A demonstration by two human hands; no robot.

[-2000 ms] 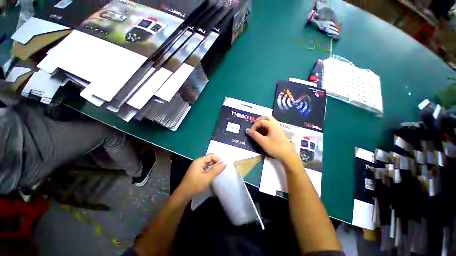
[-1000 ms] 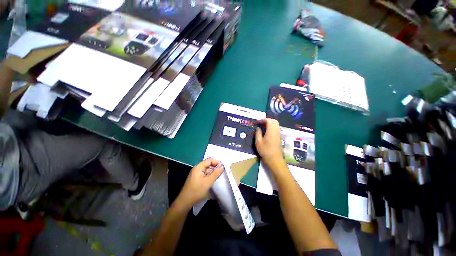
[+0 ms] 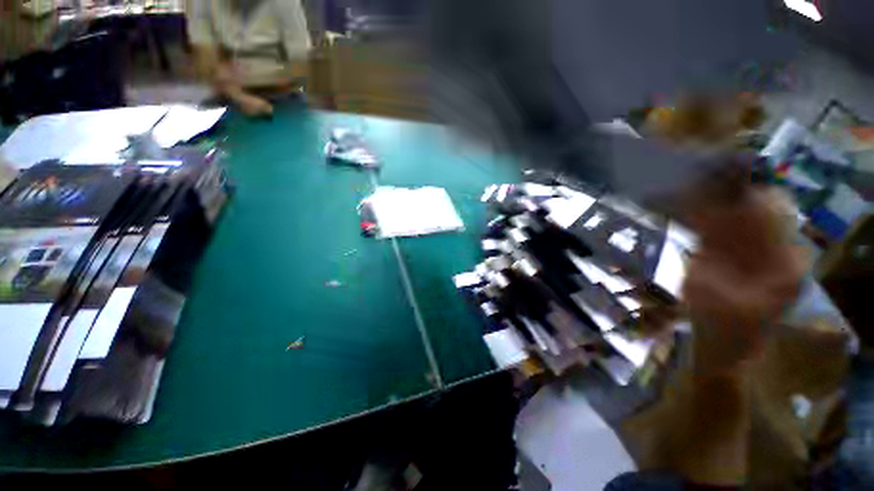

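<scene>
Neither of my hands can be made out. The right stack of box blanks (image 3: 551, 273) stands uneven at the table's right edge, dark with many white edges. The tall left stack of blanks (image 3: 91, 278) stands at the left, fanned, with white flaps toward the front. No sticker sheet is visible. A strongly blurred hand (image 3: 743, 278) shows right of the right stack; a dark grey sleeve comes in from the top, so it looks like another person's.
On the green table (image 3: 278, 259) lie a white pack (image 3: 417, 211) with a red-ended item beside it and a small grey bundle (image 3: 351, 150). A person (image 3: 251, 48) is at the far edge. White sheets (image 3: 86, 134) lie at the far left. Cardboard (image 3: 795, 384) shows at the right.
The view has swung up and to the right. My hands, the sticker sheet and the blanks before me are out of sight. A blurred sleeve and hand now fill the upper right.
</scene>
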